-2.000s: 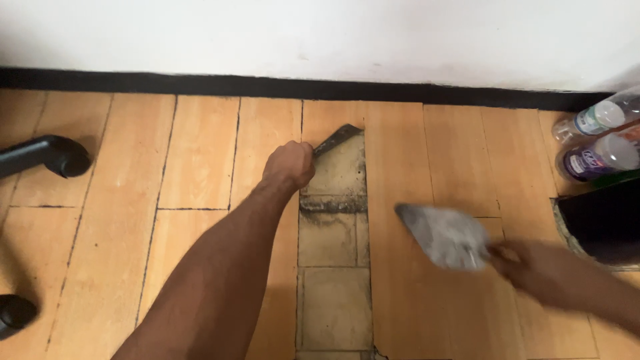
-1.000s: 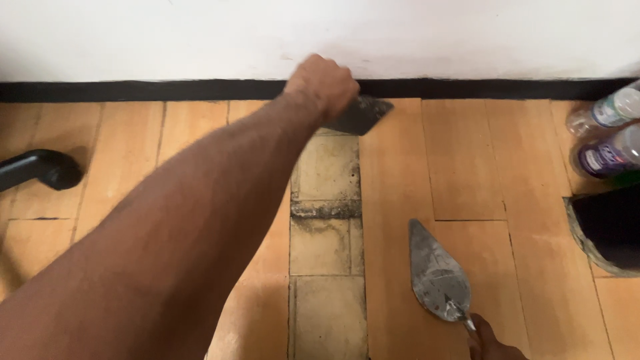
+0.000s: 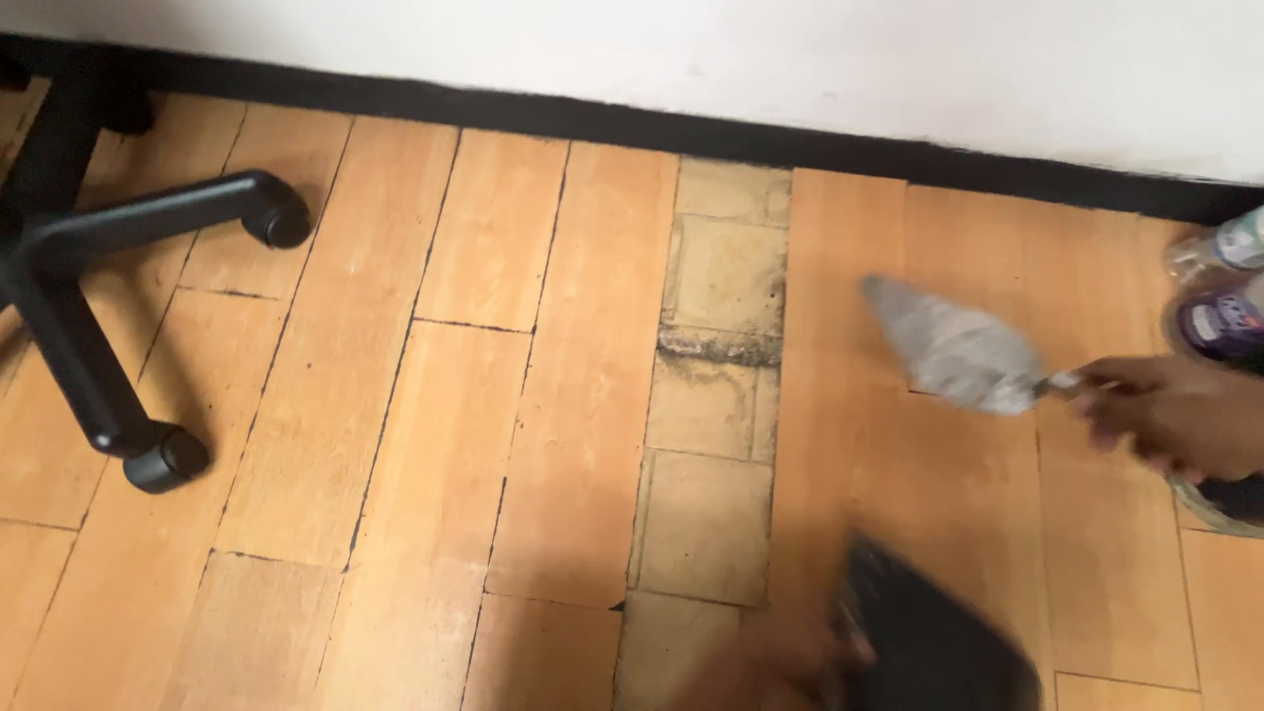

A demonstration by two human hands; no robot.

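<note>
My right hand grips the handle of a pointed metal trowel, blurred by motion, its tip toward the upper left over the wood-look planks. At the bottom edge my left hand, also blurred and partly out of view, holds a dark flat piece; its exact kind cannot be told. Between the planks runs a strip of exposed old yellowish tile floor, stained dark across one joint, reaching up to the black baseboard.
A black wheeled chair base stands on the floor at the left. On the right edge are a clear plastic bottle, a purple-labelled container and a dark object partly behind my right hand. A white wall rises behind the baseboard.
My left hand has come from the baseboard end of the strip to the bottom of the view with the dark piece. The trowel in my right hand has swung to point up and left. The view has shifted.
</note>
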